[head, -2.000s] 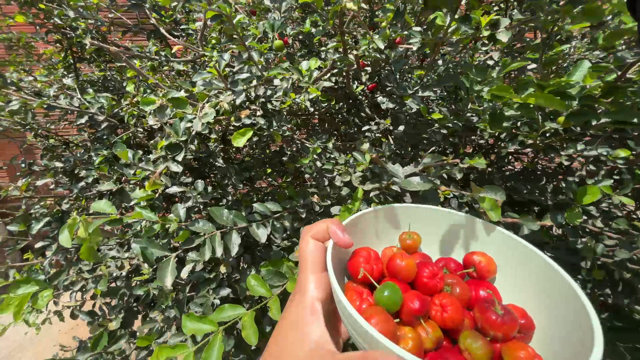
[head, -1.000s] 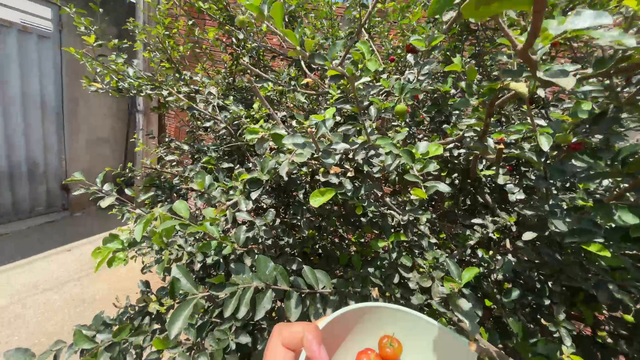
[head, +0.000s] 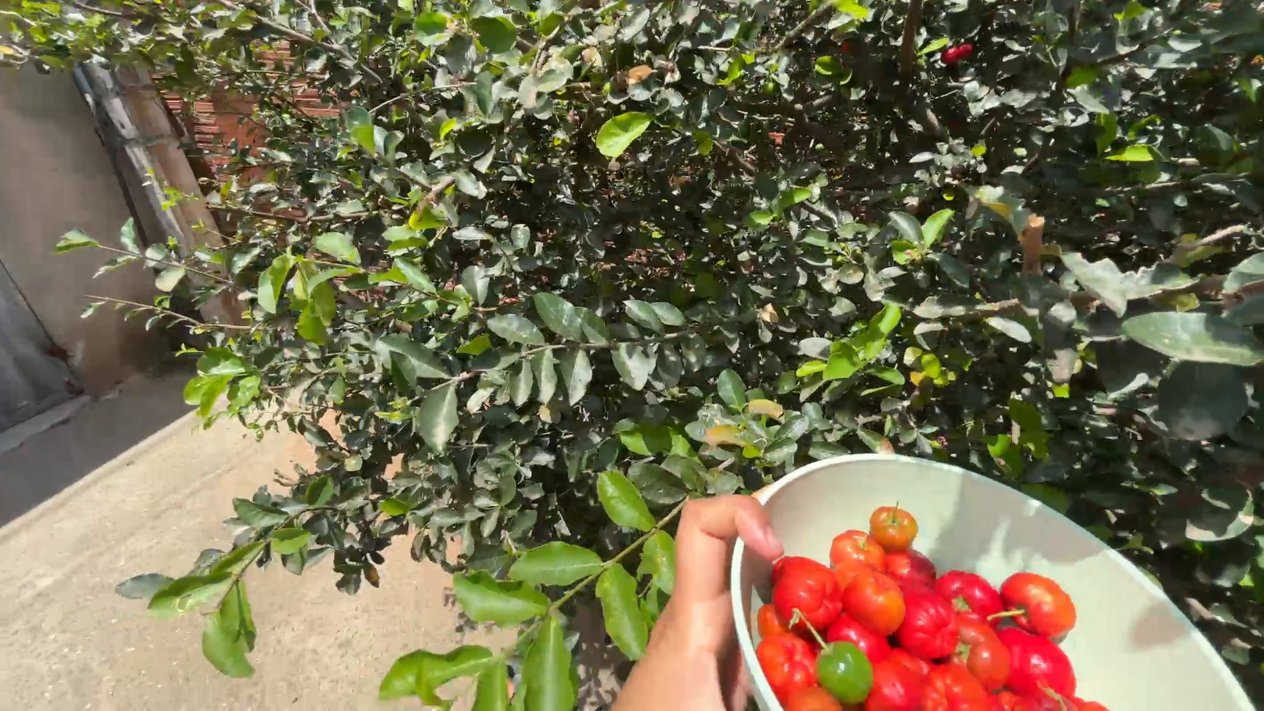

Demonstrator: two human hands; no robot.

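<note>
My left hand (head: 696,607) grips the left rim of a pale, whitish bowl (head: 1136,602) at the lower right, its thumb over the edge. Red and orange acerola-like cherries (head: 928,622) fill the lower part of the bowl, with one green fruit (head: 844,672) among them near the left wall. Behind and above the bowl spreads a leafy bush (head: 612,247). A small red fruit (head: 956,53) hangs in it at the upper right. My right hand is out of view.
A leafy branch (head: 592,573) reaches up beside my left hand. A cut branch stub (head: 1032,245) sticks up at the right. Concrete ground (head: 247,573) lies at the lower left, with a plastered wall (head: 69,207), a grey metal gate (head: 25,346) and red brickwork (head: 227,123) behind.
The bowl, mostly below the frame one second ago, shows more fully again, with my left hand still at its rim. The view has swung down since then.
</note>
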